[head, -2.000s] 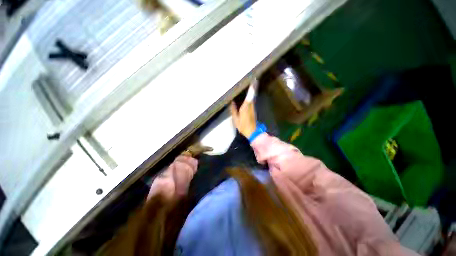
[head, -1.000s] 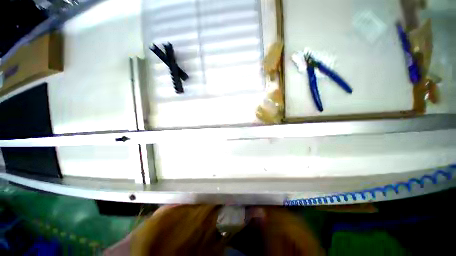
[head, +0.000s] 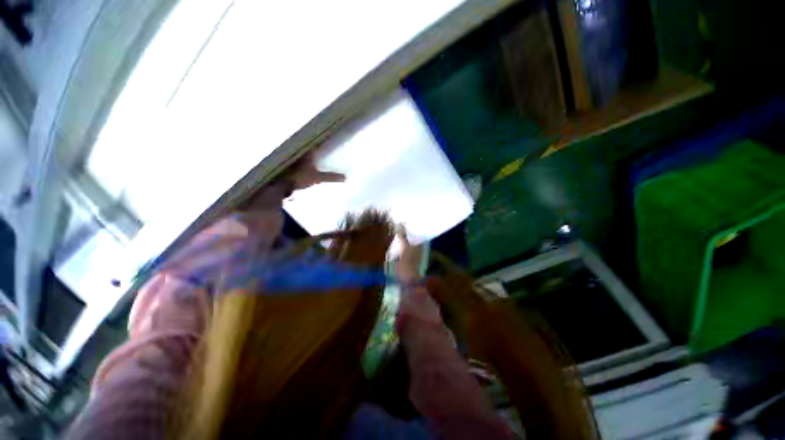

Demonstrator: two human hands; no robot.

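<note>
A flat, bright white sheet or board (head: 392, 172) lies tilted below the bench edge, in front of my body. My left hand (head: 312, 175) is at its upper left side, close under the bench edge. One finger or thumb stretches over the sheet and the other fingers are partly hidden in shadow. My right hand (head: 408, 253) is at the sheet's lower edge, small and blurred, partly covered by hanging hair. Whether either hand grips the sheet cannot be told. A blurred blue band or cord (head: 318, 273) crosses in front of my arms.
The white bench (head: 284, 64) runs diagonally across the upper left. A brown open box (head: 633, 112) with shiny contents stands on the green floor at the upper right. A bright green crate (head: 676, 232) is at the right. A grey-framed dark panel (head: 572, 301) lies at the lower right.
The view has swung from the bench top, with its blue cutters and clear tray, down to the floor side. Both hands and the white sheet now show; the blue coiled cord along the bench edge does not.
</note>
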